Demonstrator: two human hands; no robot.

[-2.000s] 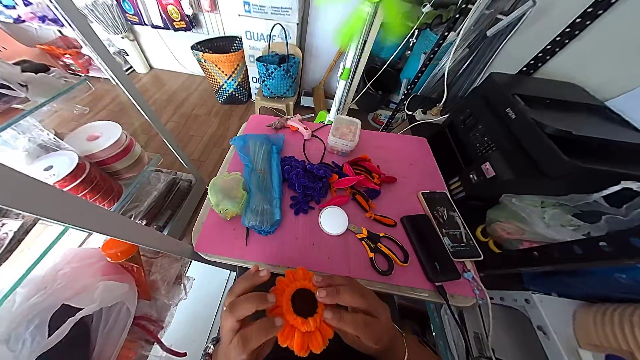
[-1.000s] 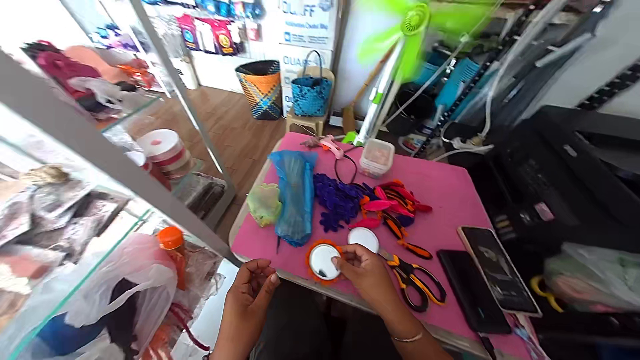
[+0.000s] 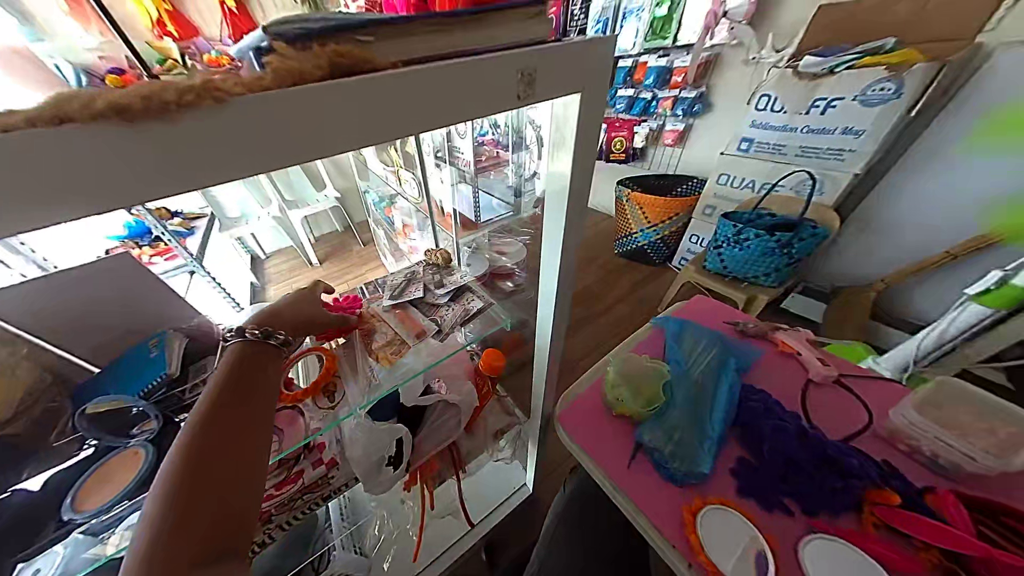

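My left hand (image 3: 298, 310) reaches over the glass shelf of a display case, its fingers closed around a bright pink fuzzy piece (image 3: 344, 304). Just below the hand, a round mirror with an orange fuzzy rim (image 3: 308, 374) stands near the plastic packets (image 3: 412, 316). My right hand is out of view. On the pink table at the lower right lie an orange-rimmed round mirror (image 3: 732, 538), a plain round white disc (image 3: 836, 556), purple fuzzy stems (image 3: 816, 456), a blue plastic bag (image 3: 692, 400) and a pink glue gun (image 3: 804, 352).
The white case frame (image 3: 564, 280) stands between the shelf and the table (image 3: 616, 448). A lidded plastic tub (image 3: 960, 424) sits at the table's right. Behind are a woven basket (image 3: 656, 220) and a blue woven bag (image 3: 764, 248) on a stool. An open compact (image 3: 112, 476) lies at the left.
The view has swung left to the display case. My left hand has moved from the table's front edge to the shelf and taken hold of the pink piece. My right hand has gone from view.
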